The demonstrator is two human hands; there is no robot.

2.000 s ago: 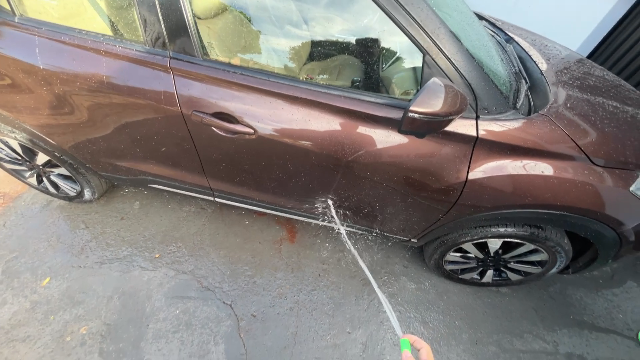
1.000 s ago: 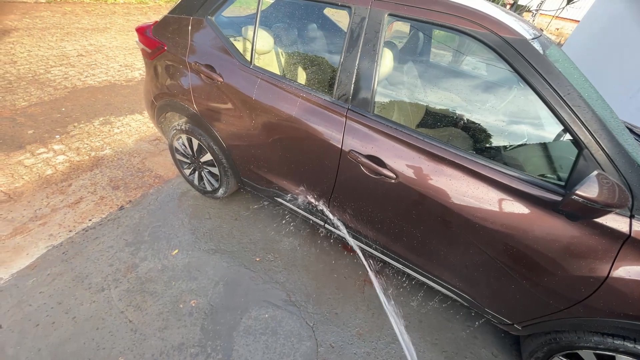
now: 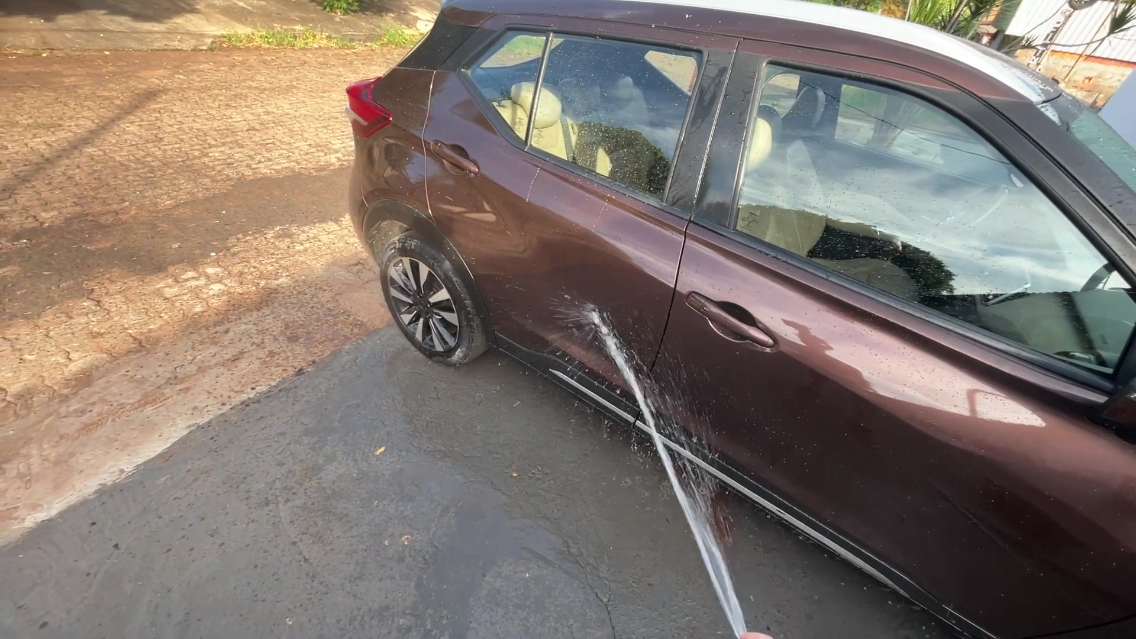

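A fingertip of what looks like my right hand (image 3: 756, 635) shows at the bottom edge. Beside it a white water jet (image 3: 679, 497) starts and runs up and to the left; the hose nozzle itself is below the frame. The jet strikes the brown car's rear door (image 3: 568, 257) and breaks into spray there, left of the front door handle (image 3: 730, 321). Water drops dot the front door (image 3: 852, 426) and the windows. Lower down, a bright trim strip (image 3: 754, 497) follows the sill. My left hand is out of view.
The car's rear wheel (image 3: 424, 306) stands on wet grey pavement (image 3: 355, 497). Brown block paving (image 3: 177, 177) lies beyond, at the left. The red tail light (image 3: 366, 106) is at the car's rear corner. A small yellow leaf (image 3: 380, 451) lies on the pavement.
The view has swung toward the car's rear. The jet's striking point has moved from low on the front door to the rear door, and higher up it. The green nozzle tip has left the view.
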